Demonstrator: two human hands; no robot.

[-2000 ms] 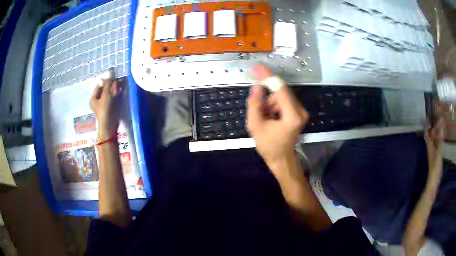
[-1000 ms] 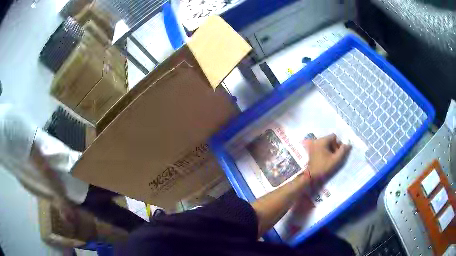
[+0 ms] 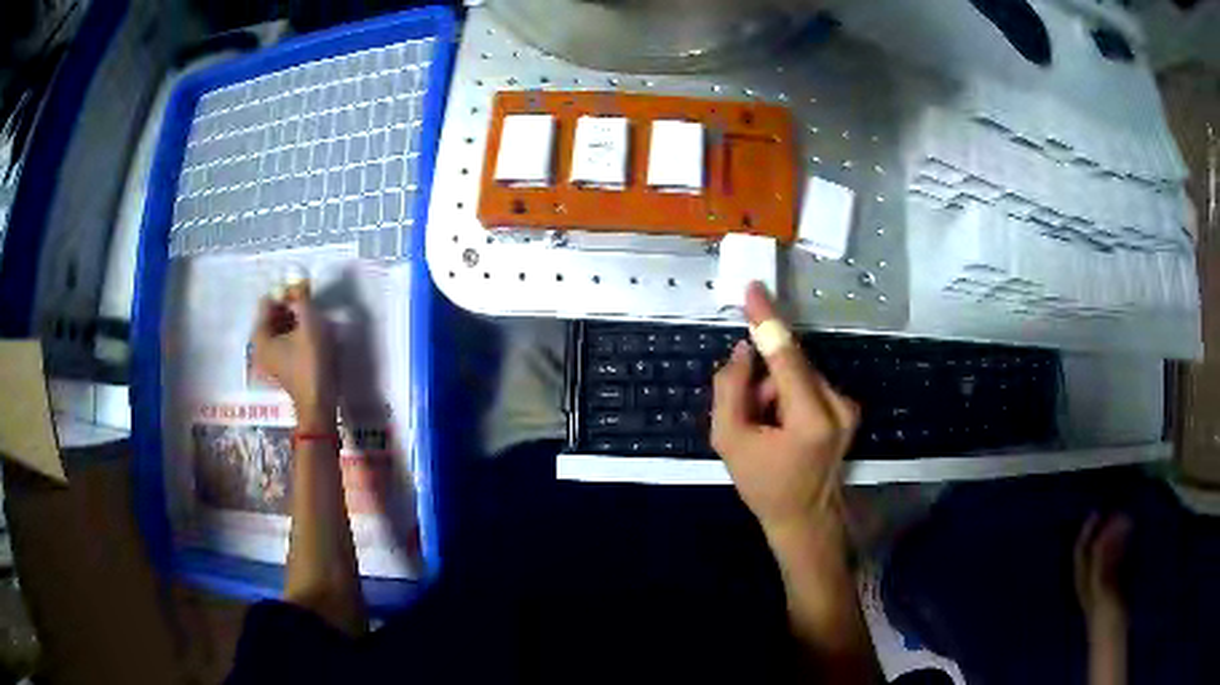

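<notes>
The orange fixture point(image 3: 642, 214) lies on the perforated plate point(image 3: 535, 284). White workpieces sit in its three left pockets; the rightmost pocket is empty. One loose white workpiece point(image 3: 827, 218) lies by the fixture's right end. Another white workpiece point(image 3: 745, 268) is at the plate's front edge. My right hand point(image 3: 787, 435) has its index fingertip on that piece, thumb apart below. Its index finger wears a pale wrap. My left hand point(image 3: 292, 355) is over the newspaper liner with fingers curled. White shows at its fingertips; whether it holds anything is unclear.
The blue-rimmed tray point(image 3: 435, 335) is at left, with a grid of pale parts point(image 3: 301, 147) at its far end. A black keyboard point(image 3: 937, 402) is below the plate. White rows of parts point(image 3: 1044, 214) lie at right. Another person's hand point(image 3: 1104, 555) shows at lower right.
The view swung left over cardboard boxes and back to the bench. Compared with the oldest frame, a second loose workpiece is now in front of the fixture, under my right index fingertip.
</notes>
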